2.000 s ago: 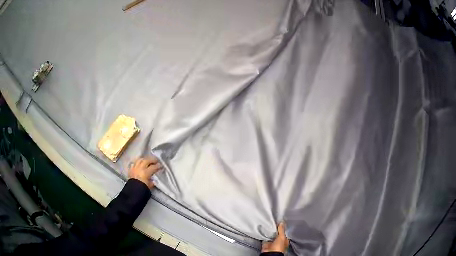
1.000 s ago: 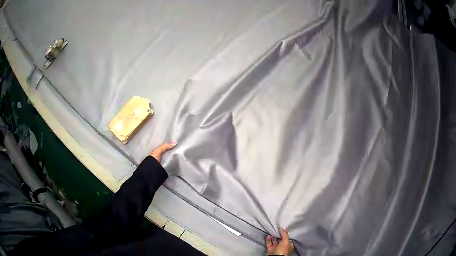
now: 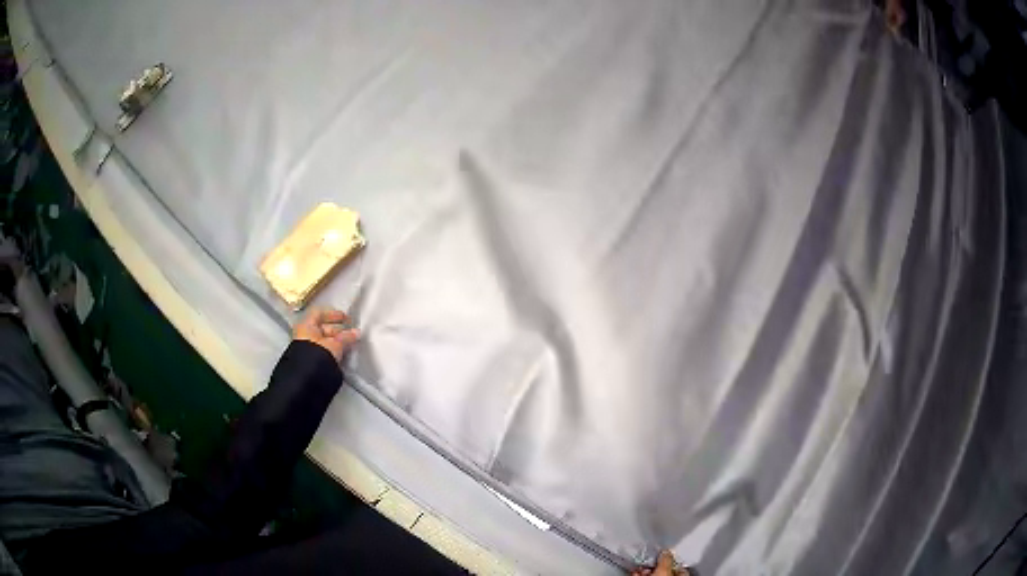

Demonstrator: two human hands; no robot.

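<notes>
The silvery-grey fabric (image 3: 586, 225) covers the table, with soft folds running down its right half. My left hand (image 3: 327, 332) rests on the cloth near the near edge, just below the yellowish fabric weight (image 3: 313, 254); its fingers are slightly curled and whether they pinch cloth is unclear. My right hand (image 3: 662, 566) is cut off by the bottom rim, its fingertips closed on the fabric edge. A short bright strip (image 3: 516, 506) lies along the edge between the hands.
A small metal clamp (image 3: 144, 96) lies on the cloth at the upper left. The pale table edge (image 3: 203, 338) curves down the left, with dark green floor beyond. Another person's hand (image 3: 895, 16) shows at the top right. A thin black cord (image 3: 1000, 542) is at the lower right.
The diagonal folds in the middle have flattened and spread out. My left hand moved right, then back left towards the weight. My right hand is lower in the picture.
</notes>
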